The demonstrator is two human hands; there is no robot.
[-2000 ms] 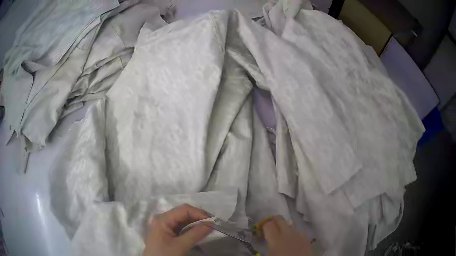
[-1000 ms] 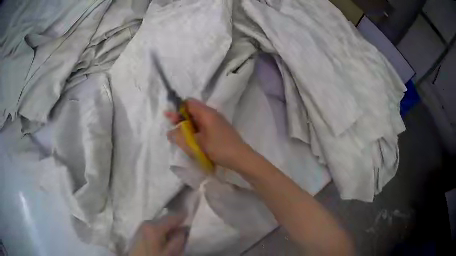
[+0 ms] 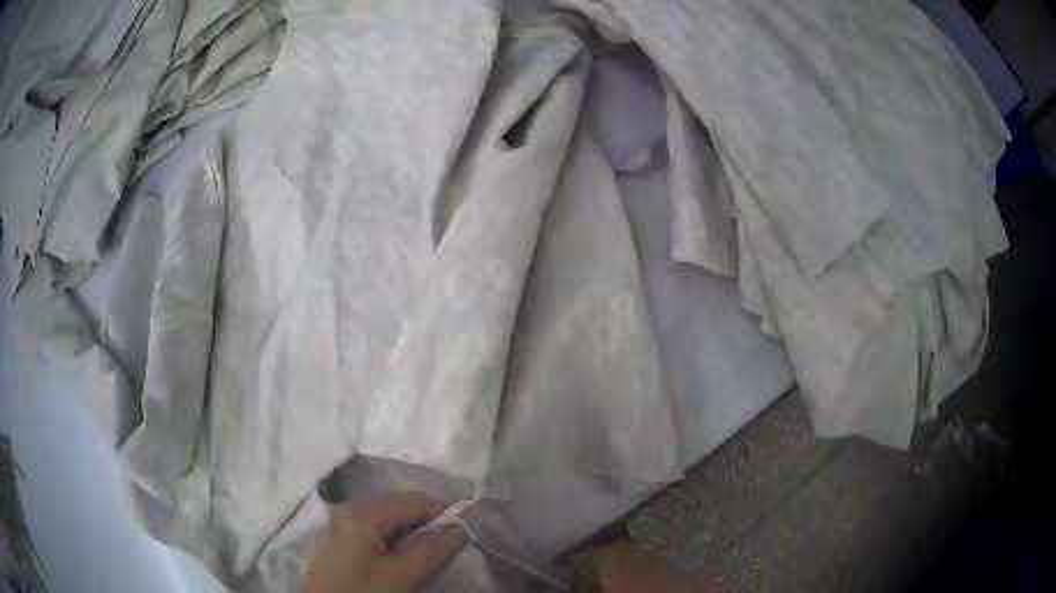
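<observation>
A pale grey-green garment piece with a faint mottled pattern lies spread in front of me, its lower edge near the table's front. My left hand is at the bottom, pinching the cloth edge with whitish thread ends at its fingertips. My right hand is at the bottom edge of the picture, cut off and blurred. The scissors extend from it toward my left fingertips; their handles are hidden and only the slim blades show faintly.
A heap of the same cloth lies at the upper left. More cloth hangs in long folds over the right table edge. The white table shows at the left. The grey floor has thread scraps at the right. A blue object is at the far right.
My right hand and the scissors have moved down from the middle of the cloth to the bottom edge, beside my left hand. The garment lies smoother over the front, and the view has shifted.
</observation>
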